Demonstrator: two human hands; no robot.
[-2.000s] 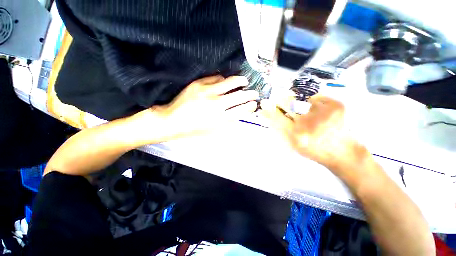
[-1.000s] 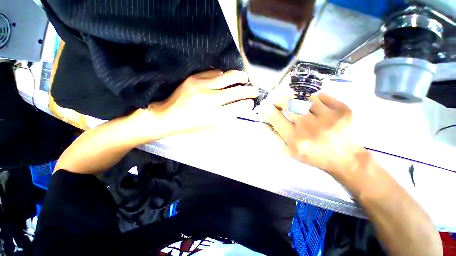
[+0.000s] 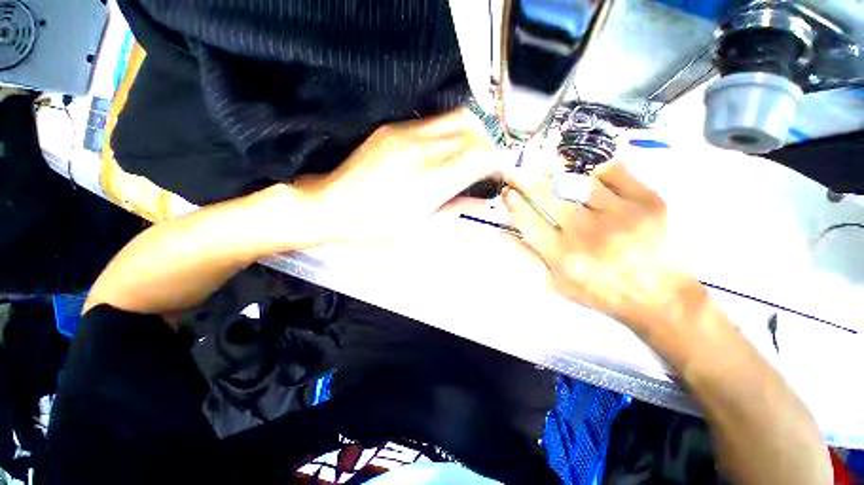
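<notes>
The dark pinstriped garment piece [image 3: 322,66] lies bunched on the machine table, left of the needle area. My left hand [image 3: 407,180] rests at its lower right edge, with the fingers bent toward the needle area and a small dark bit of cloth by the fingertips. My right hand [image 3: 606,227] is just right of it, thumb and forefinger reaching to the same spot, other fingers curled. The fingertips of both hands nearly meet. The white industrial sewing machine [image 3: 654,57] stands above them. The needle and foot are too small and glaring to make out.
The white table [image 3: 398,284] has a worn yellowish left edge [image 3: 133,194]. A grey knob [image 3: 751,112] hangs from the machine at the right. Black cloth [image 3: 275,350] lies below the table edge, beside a blue mesh crate [image 3: 583,431]. A grey vented box [image 3: 43,43] is at upper left.
My left fingers have bent and closed in toward the right fingertips; earlier they lay flatter and spread on the cloth edge. My right hand stays nearly in place. The camera view has shifted slightly.
</notes>
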